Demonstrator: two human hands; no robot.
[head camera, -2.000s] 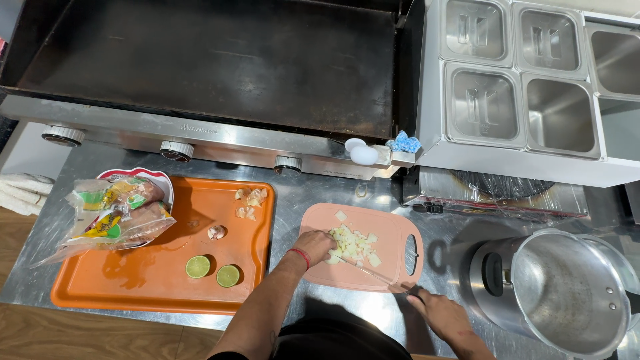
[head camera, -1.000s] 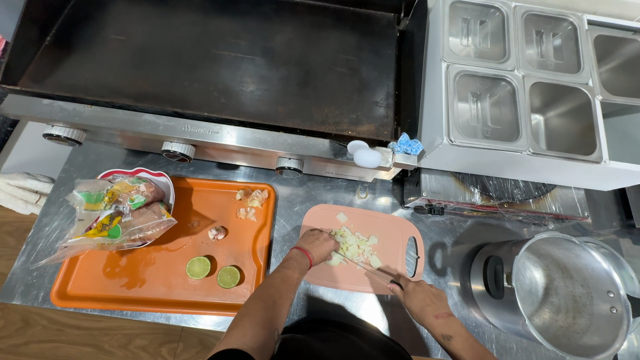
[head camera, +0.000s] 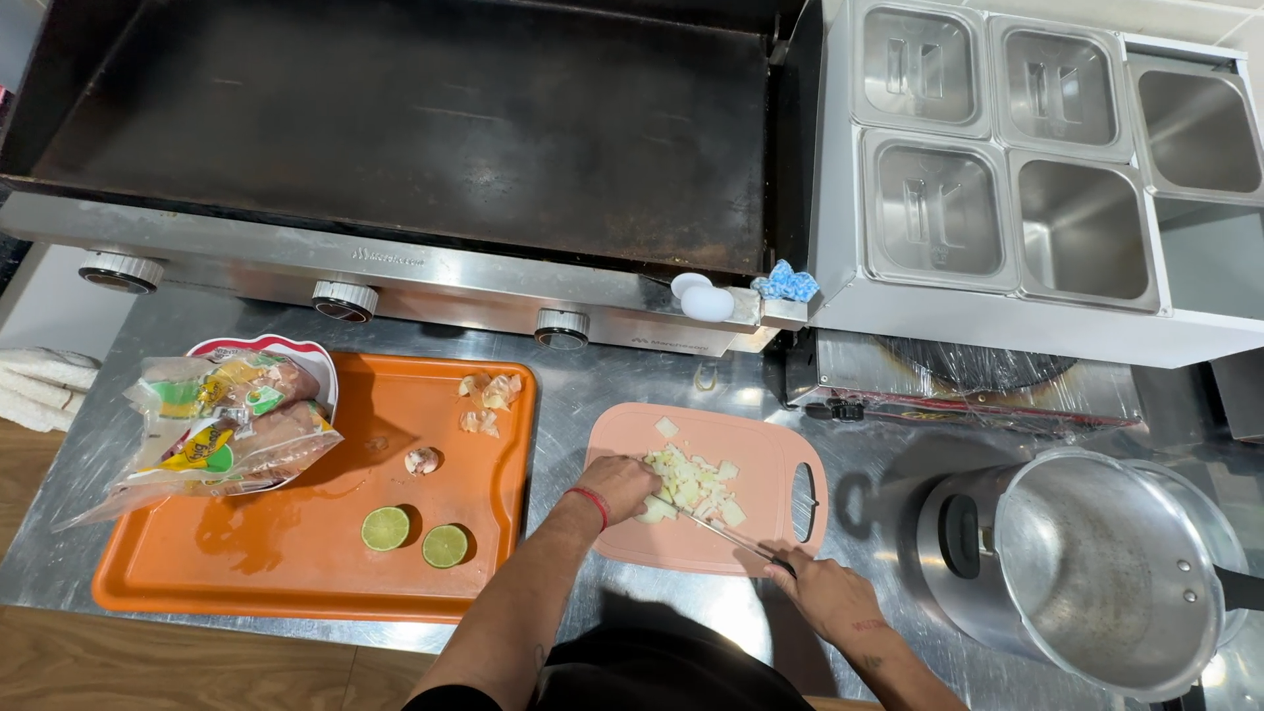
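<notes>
A pink cutting board (head camera: 760, 444) lies on the steel counter with pale chopped pieces (head camera: 696, 479), which look like onion, near its middle. My right hand (head camera: 825, 592) grips the dark handle of a kitchen knife (head camera: 726, 533); the blade points left across the board to the pieces. At the left edge of the pieces, beside the blade tip, rests my left hand (head camera: 624, 487) with bent fingers; whether it pinches a piece is hidden. Left of the board, an orange tray (head camera: 316, 602) holds two lime halves (head camera: 385, 528), a garlic head (head camera: 422, 460) and papery skins (head camera: 489, 392).
A bowl with packaged meat (head camera: 247, 415) sits at the tray's left. Beyond stands a flat griddle (head camera: 415, 118) with front knobs, white eggs (head camera: 706, 303) and a blue cloth (head camera: 785, 282) at its corner. Right are metal pots (head camera: 1106, 563), a wrapped burner (head camera: 968, 380) and steel food pans (head camera: 1081, 232).
My right hand and the knife handle have shifted slightly, first up and left, then a little down. My left hand stays by the chopped pieces.
</notes>
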